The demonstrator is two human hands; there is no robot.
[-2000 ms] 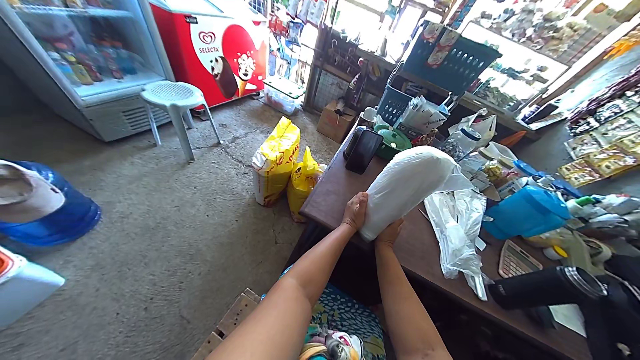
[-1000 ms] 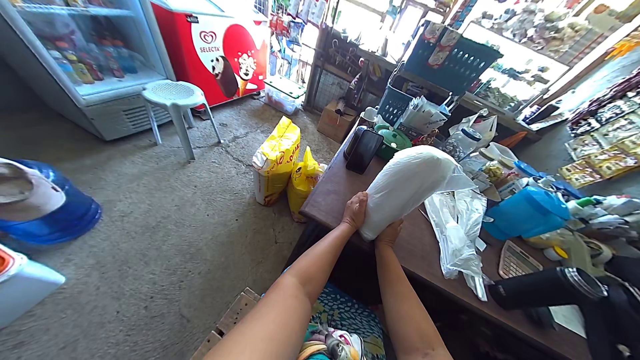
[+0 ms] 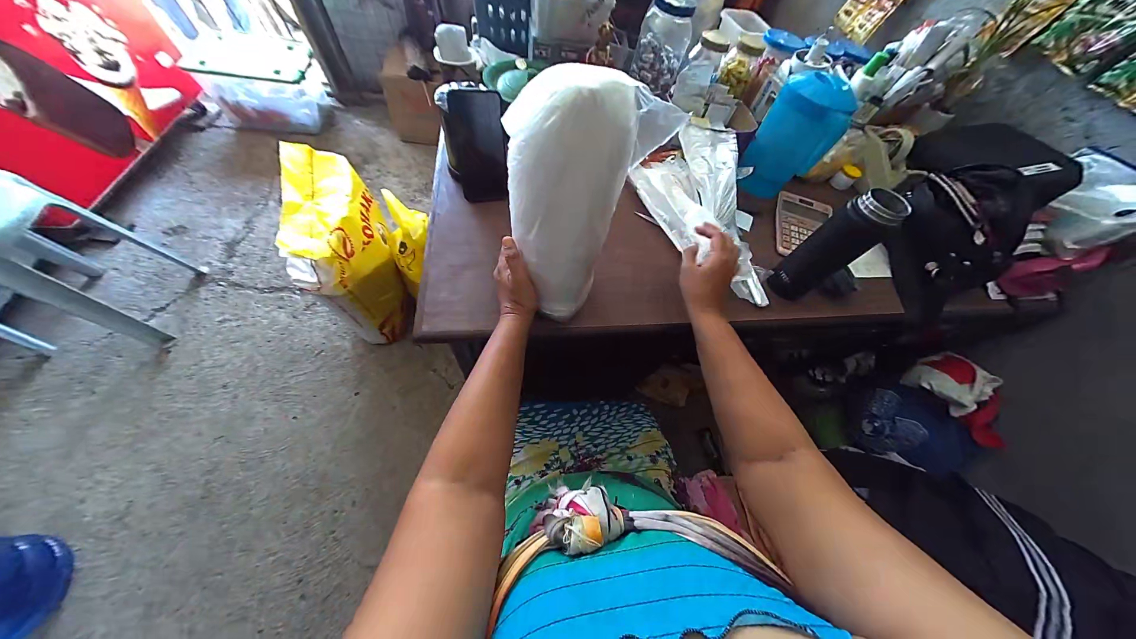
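Note:
A tall, full white plastic bag stands upright on the brown table, its loose top edge pointing right. My left hand rests against the lower left side of the bag, with the fingers partly hidden behind it. To the right, my right hand is apart from the bag and touches flattened clear plastic bags lying on the table; its fingers are bent, and whether they grip the plastic I cannot tell.
A black phone-like object stands left of the bag. Rightward are a blue pitcher, a calculator, a black tumbler and a black bag. Several jars line the back. Yellow sacks and a plastic stool stand on the floor.
My right hand has left the white bag and moved right to the clear plastic bags. My left hand stays at the white bag. The view has turned to the right.

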